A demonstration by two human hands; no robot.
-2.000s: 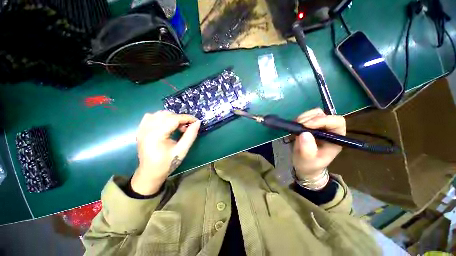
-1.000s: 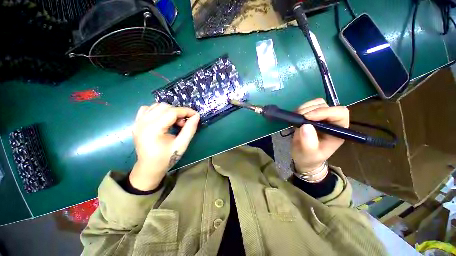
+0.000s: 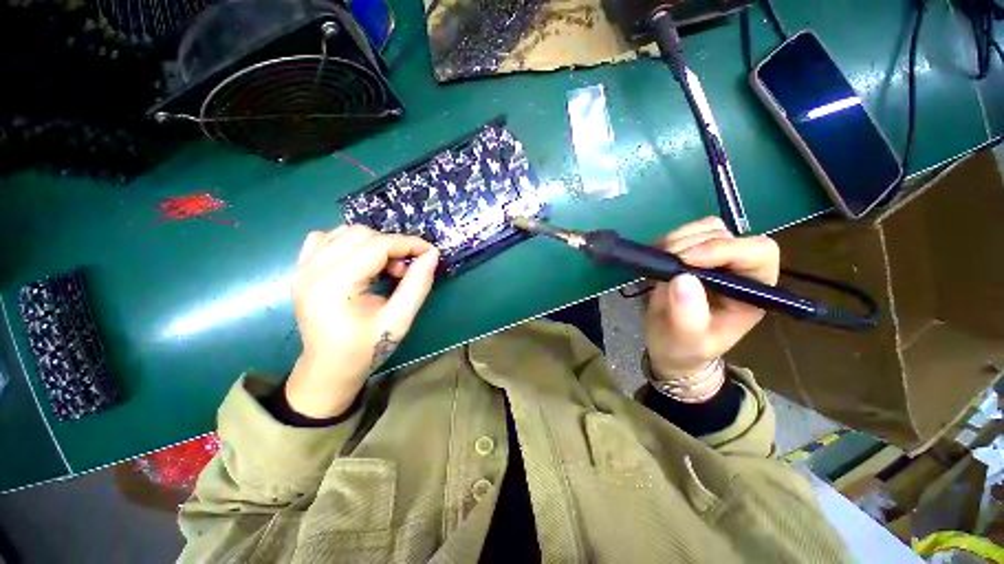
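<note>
A circuit board panel (image 3: 440, 190) with rows of silvery parts lies tilted on the green bench in front of me. My right hand (image 3: 705, 292) holds the black soldering iron (image 3: 727, 283) like a pen; its metal tip is at the panel's right part, near the lower edge. My left hand (image 3: 358, 297) is at the panel's lower left edge, thumb and forefinger pinched together. A thin strand, likely solder wire, seems to run from the fingertips over the panel, but glare makes it hard to see.
Fume fan (image 3: 292, 105) behind the panel, red wires (image 3: 192, 206) to its left. Second board panel (image 3: 68, 346) at far left. Scorched cardboard (image 3: 517, 39) at the back. Clear strip (image 3: 595, 141), slim dark-silver stick (image 3: 710, 138) and smartphone (image 3: 827, 123) to the right. Open cardboard box (image 3: 870, 320) beside the bench.
The view has shifted, so bench things sit higher in the picture than two seconds ago. Both hands keep their grips; the iron's tip stays near the panel's right part.
</note>
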